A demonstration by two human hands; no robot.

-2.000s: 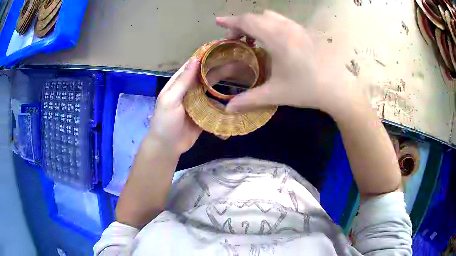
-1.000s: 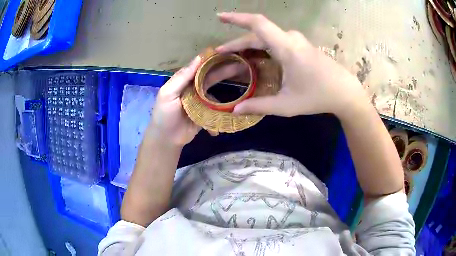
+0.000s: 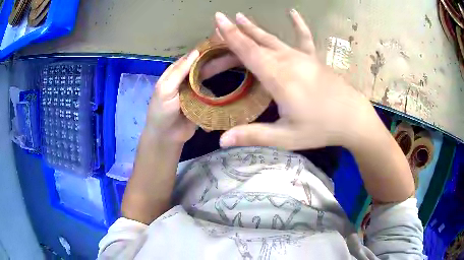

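A golden-tan ribbed flat ring [image 3: 224, 116] is held above my lap, tilted. A short collar [image 3: 196, 76] with a red band at its base stands up in the ring's central hole. My left hand [image 3: 170, 101] grips the ring's left edge, with the fingers partly hidden behind it. My right hand [image 3: 300, 96] is spread over the right side of the ring, fingers apart, thumb below the ring's lower edge, and hides part of the ring's upper right.
The stained bench top [image 3: 152, 30] lies behind. A blue tray [image 3: 56, 25] with flat rings is at upper left, a pile of rings [image 3: 450, 25] at upper right. Below the bench are a compartment tray [image 3: 66, 117] at left and joined pieces [image 3: 421, 155] at right.
My right hand has opened off the collar and its thumb has moved down and away. The held piece has shifted slightly left and up, and the collar's red band shows more at the front.
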